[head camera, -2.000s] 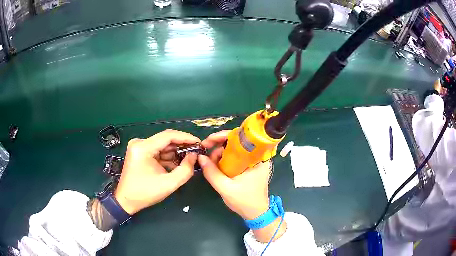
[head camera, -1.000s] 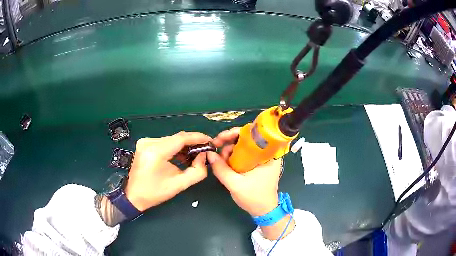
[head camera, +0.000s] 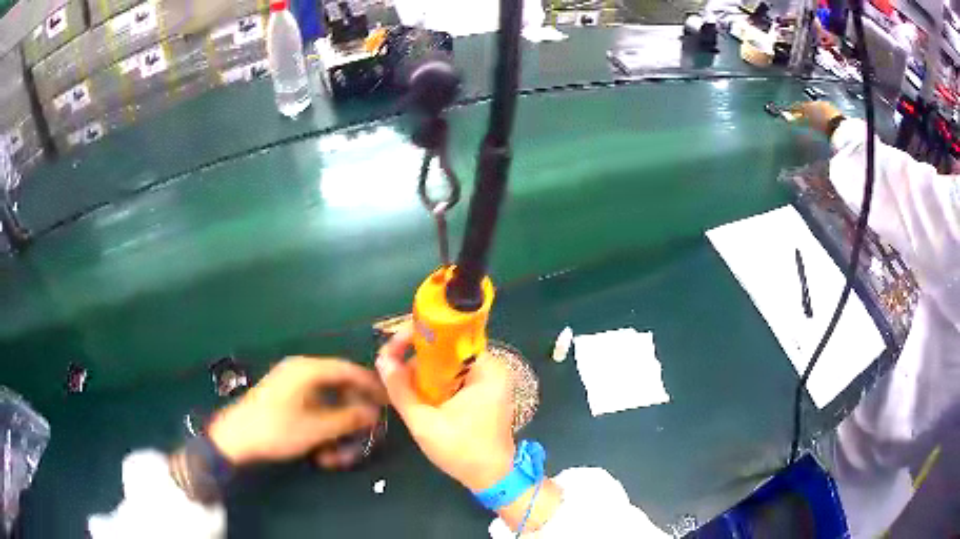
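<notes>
My right hand (head camera: 463, 416), with a blue wrist strap, holds the orange-yellow electric screwdriver (head camera: 447, 337) upright; its tip is hidden. The round screw tray (head camera: 518, 390) shows partly behind that hand. My left hand (head camera: 305, 411) is blurred, low over the bench left of the screwdriver. Something dark shows at its fingers, but whether it grips it cannot be told. One small dark unit (head camera: 228, 376) lies above my left wrist, and another (head camera: 76, 378) farther left.
A small white vial (head camera: 563, 343) and a paper square (head camera: 621, 371) lie right of the tray. A record sheet (head camera: 795, 300) with a pen (head camera: 803, 282), a blue bin (head camera: 784, 505) and a neighbour's sleeve (head camera: 895, 200) are at right. A plastic bag (head camera: 19, 442) lies at left.
The view has shifted, showing a bottle and boxes at the back. My hands have parted. The screwdriver now stands more upright, and the round tray has come into view beside my right hand.
</notes>
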